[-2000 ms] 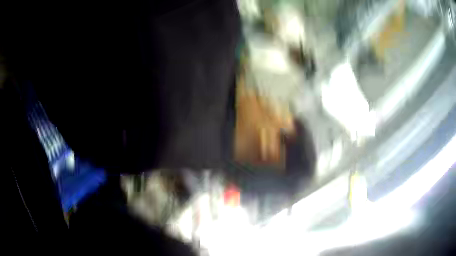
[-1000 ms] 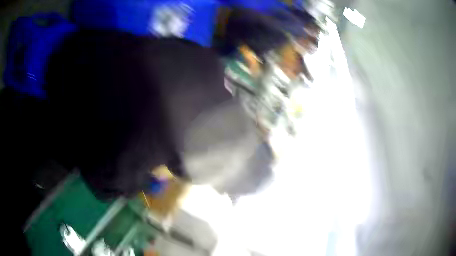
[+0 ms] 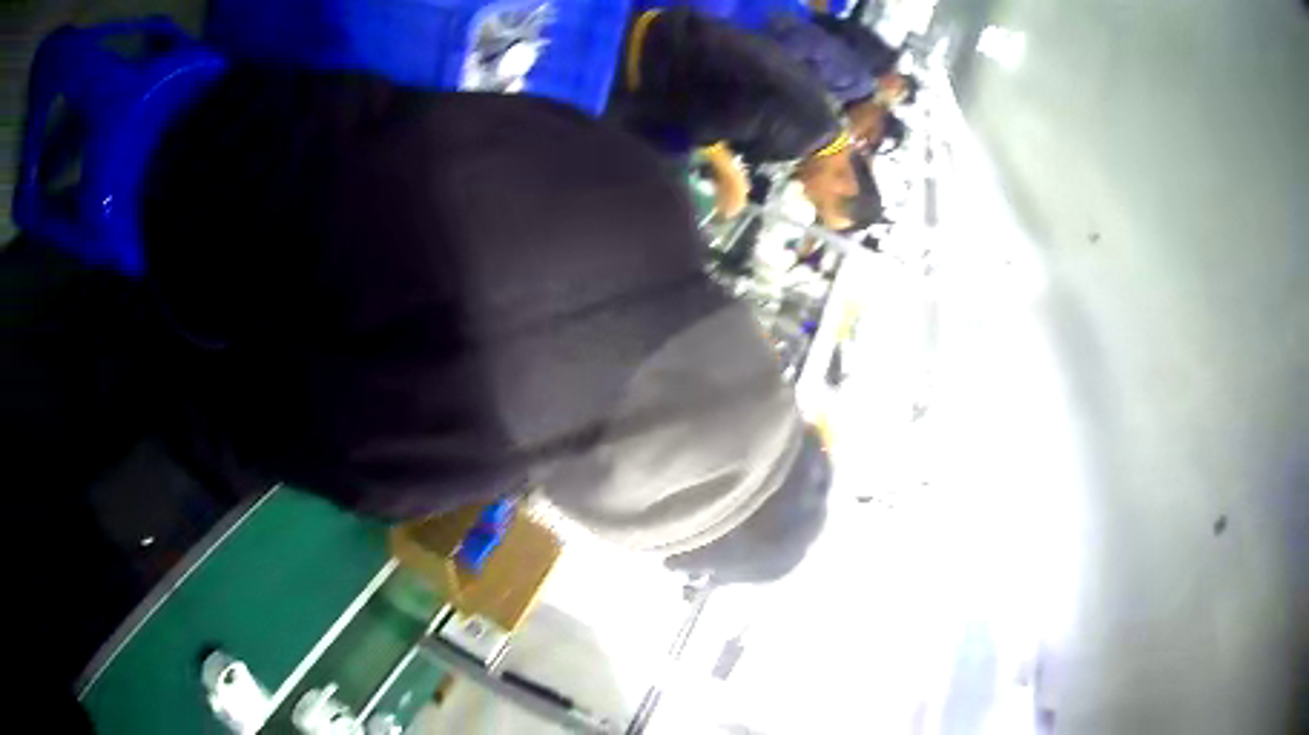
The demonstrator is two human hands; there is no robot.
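Note:
Neither of my hands shows in the head view, which is tilted sideways. Nearest in front of me is a seated person in a dark jacket (image 3: 560, 273), seen from behind, with a dark cap or hair (image 3: 761, 524). Below the person, a green bench top (image 3: 237, 589) holds small white parts (image 3: 233, 689). A brown carton (image 3: 503, 574) stands beside the person, with a small blue item (image 3: 488, 531) at it. What the person's hands do is hidden.
A blue stool (image 3: 86, 144) is at the upper left, beside blue bins (image 3: 359, 40), one with white parts inside. Another person in dark clothing (image 3: 732, 86) sits further along the bench. Strong glare covers the right middle.
The view has swung from a blurred close view of dark cloth to the seated person, bench and bins. Over the last second it has sharpened, with little shift.

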